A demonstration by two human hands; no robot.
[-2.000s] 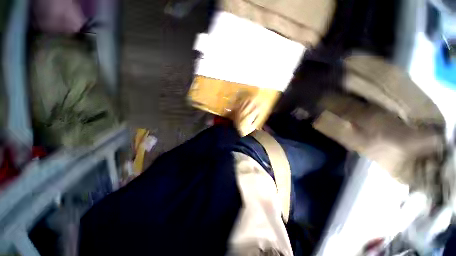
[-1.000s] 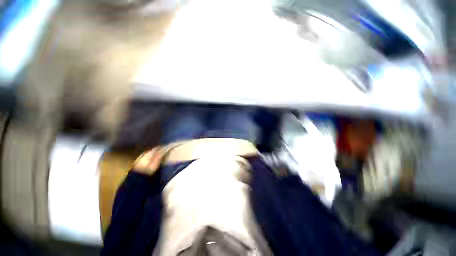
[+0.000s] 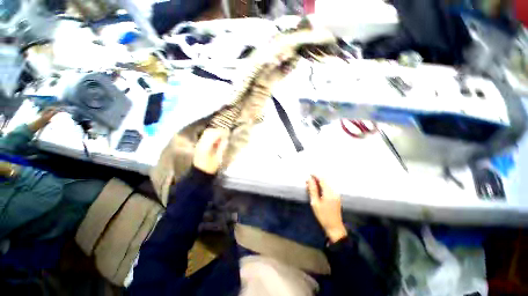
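Elasticated khaki waistband pieces [image 3: 250, 95] lie in a long gathered heap across the white table, their near end hanging over the front edge. My left hand [image 3: 210, 151] is closed on the near part of the heap; its fingertips are blurred. My right hand [image 3: 325, 202] is at the table's front edge, thumb and fingers slightly apart, with nothing visible in it. A khaki strip [image 3: 282, 250] lies across my lap. The sewing machine [image 3: 405, 110] stands to the right, with its dark control panel [image 3: 457, 128].
Red-handled scissors [image 3: 358, 128], a thin metal tool [image 3: 393, 151] and black tape [image 3: 287, 124] lie on the table [image 3: 370, 202]. Stacked khaki panels [image 3: 118, 231] are low left, beside a yellow-orange box [image 3: 201, 258]. Another person's hand [image 3: 43, 119] and a smartphone [image 3: 153, 108] are at left.
The view has swung from the lap and side pile up to the table. My left hand is now on the gathered pieces, and my right hand has come into view at the table edge.
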